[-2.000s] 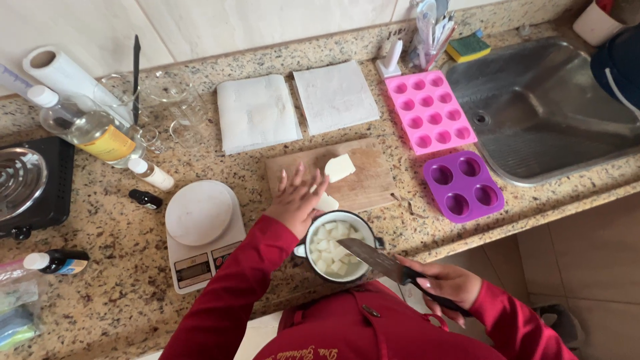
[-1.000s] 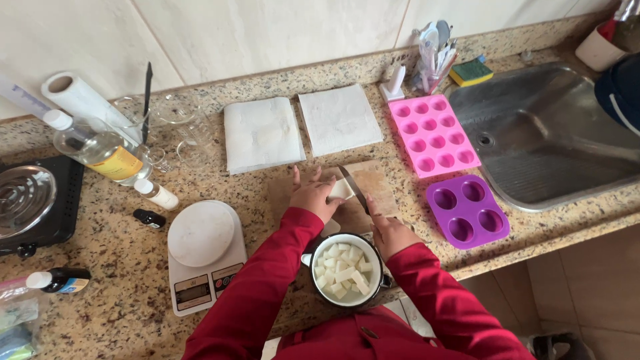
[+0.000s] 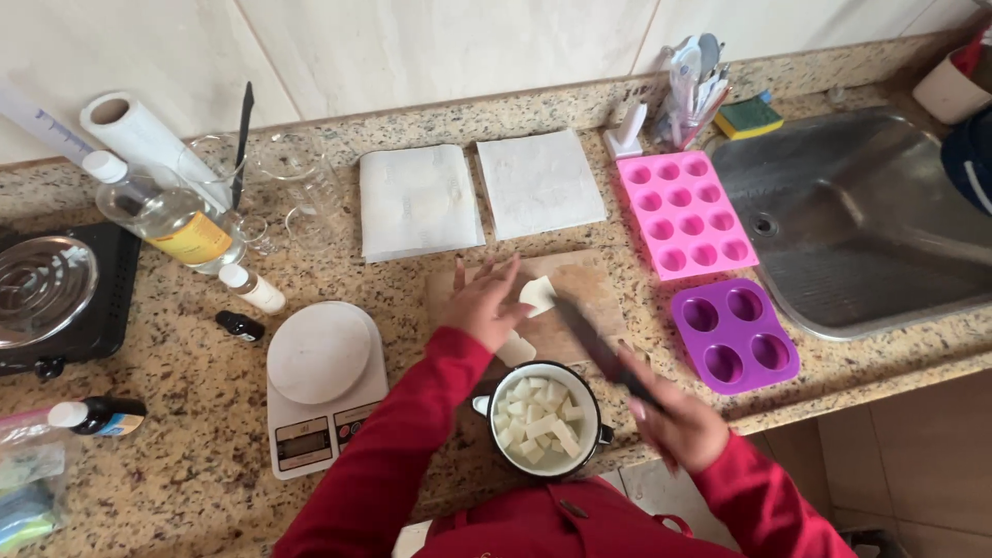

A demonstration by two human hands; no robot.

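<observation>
My right hand [image 3: 678,418] grips the dark handle of a kitchen knife [image 3: 593,341], its blurred blade reaching over a wooden cutting board [image 3: 593,267]. My left hand [image 3: 484,306] is spread over the board's left part, its fingers apart, with the thumb beside a white block [image 3: 538,297]. Another flat white piece [image 3: 515,350] lies at the board's near edge, below that hand. Close to my body, a white enamel pot [image 3: 500,457] with a dark rim holds many white cubes [image 3: 539,415] and a few longer pieces.
A kitchen scale [image 3: 319,353] stands left of my left forearm. Folded paper towels [image 3: 422,201] lie behind the board. Right of it are a pink silicone mold [image 3: 682,209], a purple mold [image 3: 735,335] and a sink [image 3: 868,225]. Bottles [image 3: 174,221], glass beakers [image 3: 298,170] and an electric burner [image 3: 54,287] are at left.
One second ago both hands were together at the white block with the knife upon it. The right hand and knife have since drawn back toward the right, and the left hand's fingers have spread.
</observation>
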